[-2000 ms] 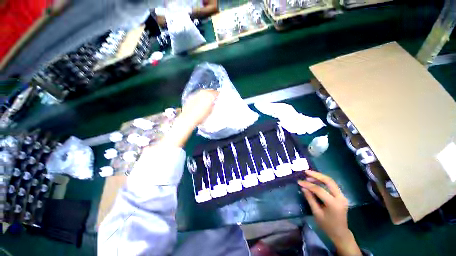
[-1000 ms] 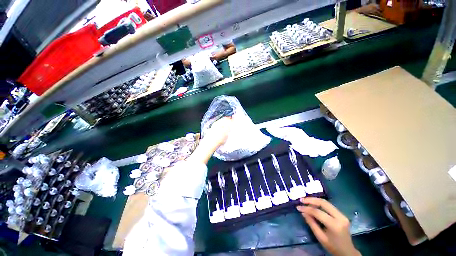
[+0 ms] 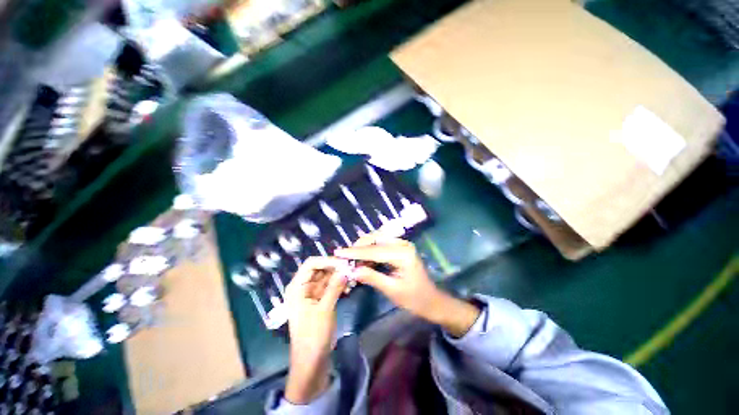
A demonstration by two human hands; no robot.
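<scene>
My left hand and my right hand meet over the front edge of the black pad. Their fingertips are together on small white parts, blurred and partly hidden. A row of several heating elements lies on the pad, rings toward the back and white heads toward me; my hands cover some of the heads. The large plastic parts bag, full of white parts, stands behind the pad. The whitish bottle is at the pad's back right corner.
A flat white cloth lies behind the pad. A large cardboard cover rests over elements at right. A cardboard sheet with elements lies at left, beside a small plastic bag. More element racks are at far left.
My left hand has come out of the parts bag, and my right hand has left the pad's right corner. Both now meet above the pad's front. The view has turned and shifted.
</scene>
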